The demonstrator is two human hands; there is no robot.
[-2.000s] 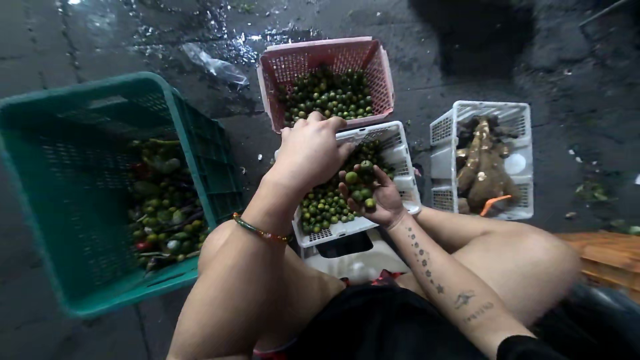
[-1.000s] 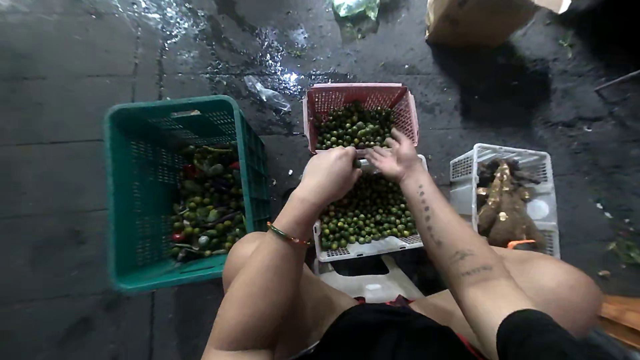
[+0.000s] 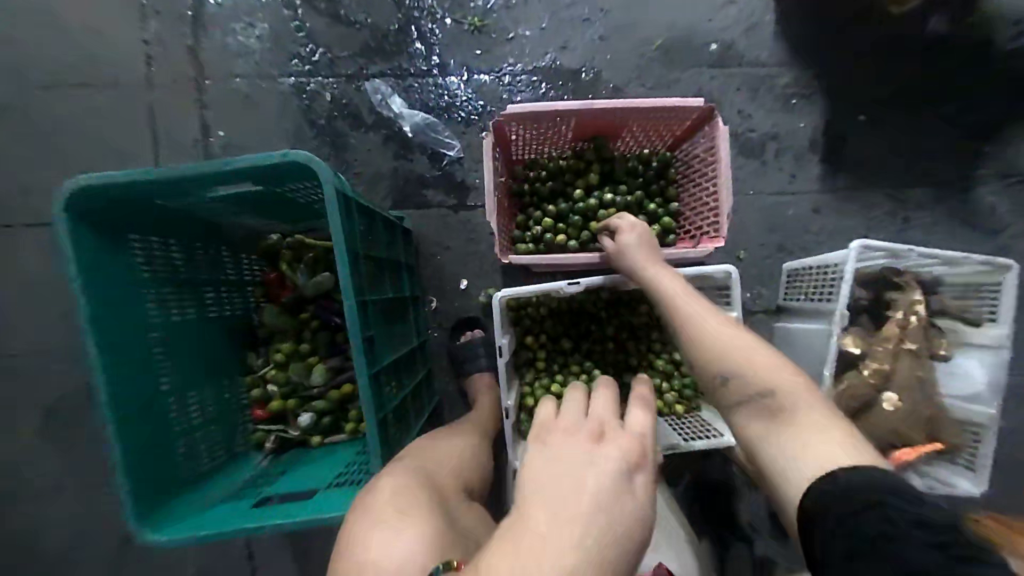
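Observation:
My right hand (image 3: 632,244) reaches over the near rim of a pink plastic basket (image 3: 604,108), its fingertips bent at the small green citrus fruits (image 3: 576,208) inside; whether they grip one is hidden. Nearer to me, a white plastic basket (image 3: 616,280) is full of similar small green fruits (image 3: 592,344). My left hand (image 3: 588,456), palm down with fingers spread, is over this basket's near side, fingertips by the fruits. Its palm is hidden, and no fruit shows between its fingers. A beaded bracelet (image 3: 446,567) circles the left wrist.
A large green crate (image 3: 392,288) on the left holds mixed vegetables and fruits (image 3: 304,360). On the right, a white crate (image 3: 840,320) holds a brown bag (image 3: 896,392) and an orange item (image 3: 916,454). Crumpled clear plastic (image 3: 416,120) lies on the wet floor, beyond my sandalled foot (image 3: 472,352).
The hands were close together between the two baskets; now they are apart. My right hand is at the pink basket's fruits, and my left hand has come back towards me, its fingers now spread.

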